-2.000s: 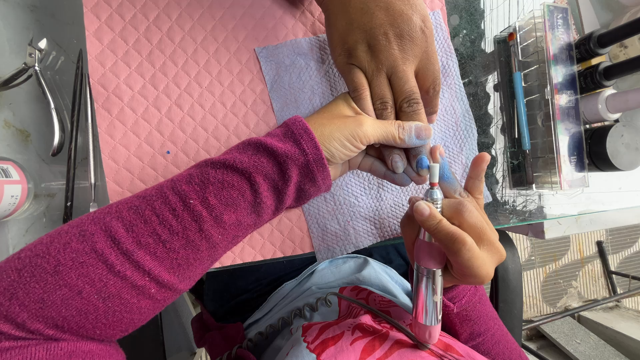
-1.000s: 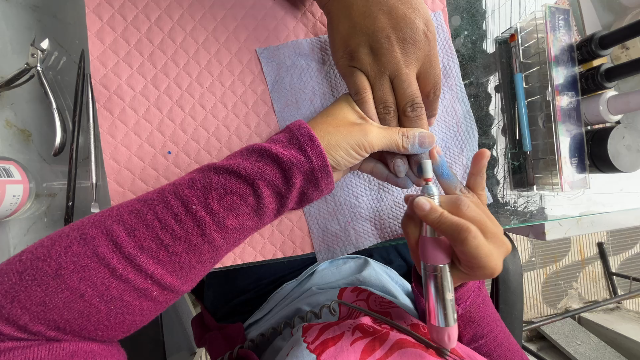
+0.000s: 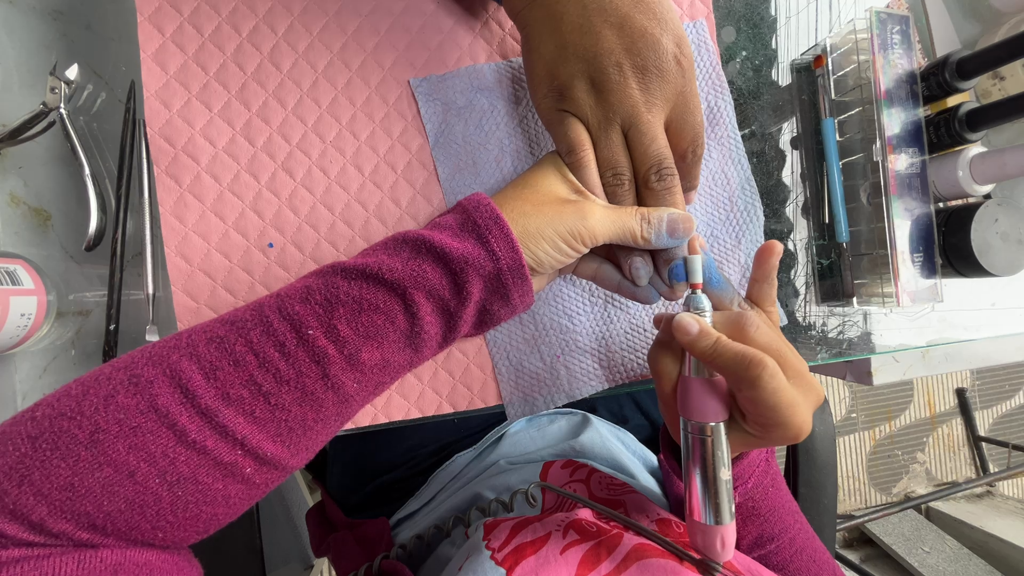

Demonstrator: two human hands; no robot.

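Note:
My left hand (image 3: 588,228) is closed around the fingers of another person's hand (image 3: 620,104), its thumb lying across them. Blue dust coats my left thumb. In my right hand (image 3: 744,368) is a pink and silver electric nail drill (image 3: 706,448), held upright in the view. Its pale cylindrical bit (image 3: 694,270) with a red base is beside a fingernail with blue polish (image 3: 678,272); whether they touch cannot be told. Blue dust also covers my right index finger. Beneath the hands lies a bluish paper towel (image 3: 552,344).
A pink quilted mat (image 3: 320,120) covers the table. Cuticle nippers (image 3: 76,152), a metal pusher (image 3: 147,240) and dark tweezers (image 3: 120,224) lie left. At right are a clear case (image 3: 864,184), a blue-handled brush (image 3: 834,176) and several bottles. A coiled cable (image 3: 472,512) crosses my lap.
The drill and my right hand have shifted slightly about the other person's fingertip, and the blue nail beside the bit shows more than one second ago. My left hand keeps its hold.

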